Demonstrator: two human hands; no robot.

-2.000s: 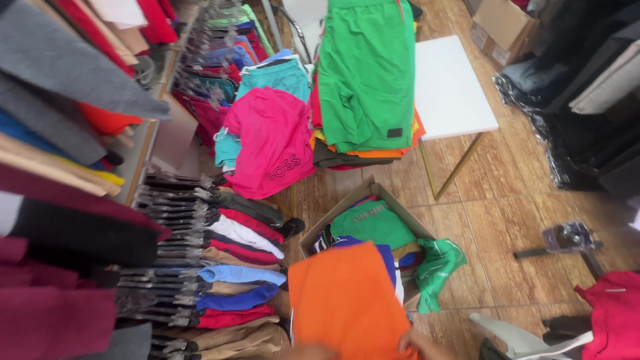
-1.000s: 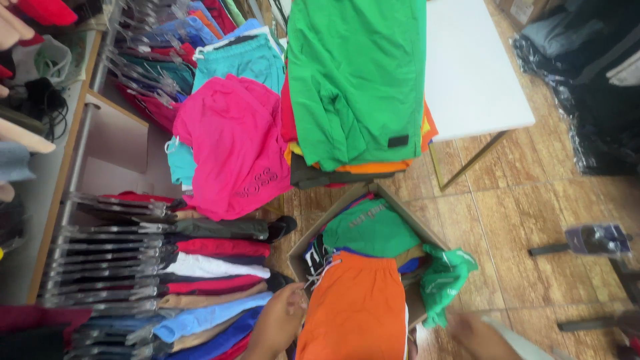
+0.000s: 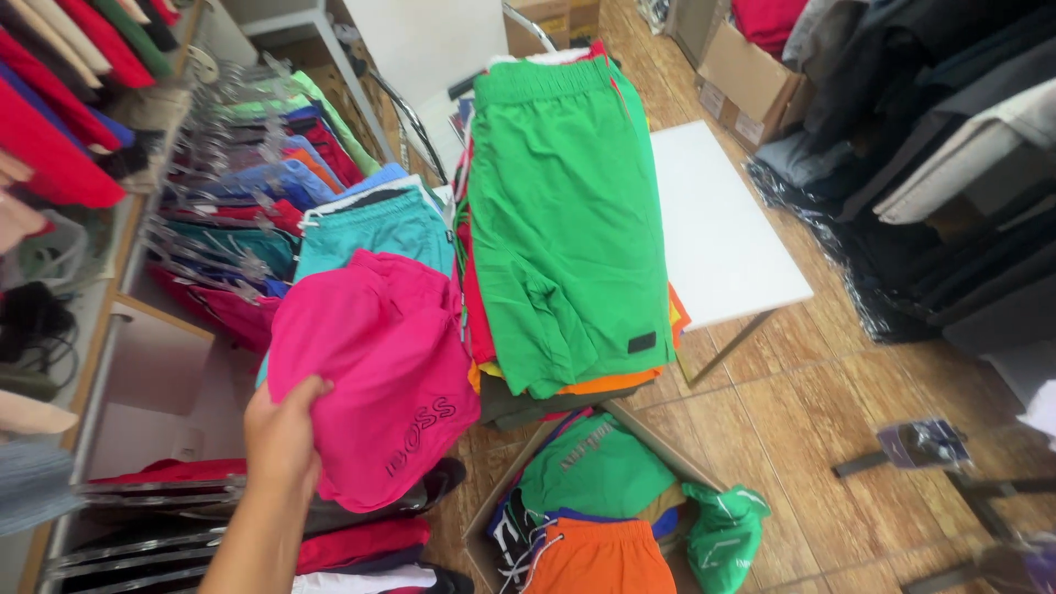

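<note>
My left hand (image 3: 285,429) has its thumb on top of the pink shorts (image 3: 375,355) and its fingers beneath, gripping their left edge. These shorts bear black lettering and overlap turquoise shorts (image 3: 375,227). Just right of them, green shorts (image 3: 569,223) lie on top of a tall stack of folded garments. Below the stack stands an open cardboard box (image 3: 487,503), holding a green garment (image 3: 594,466) and, nearest me, orange shorts (image 3: 606,557) with a white drawstring. Another green garment (image 3: 726,536) hangs over the box's right side. My right hand is out of view.
A white table (image 3: 726,223) stands under and beside the stack. Racks of hanging clothes (image 3: 247,206) run along the left. Dark garments (image 3: 932,165), some in plastic, fill the right side. Another cardboard box (image 3: 747,87) sits behind. At lower right is a dark metal stand (image 3: 982,503).
My left hand has moved from beside the orange shorts up to the pink shorts and taken hold of them. The orange shorts rest in the box, and my right hand has left the view.
</note>
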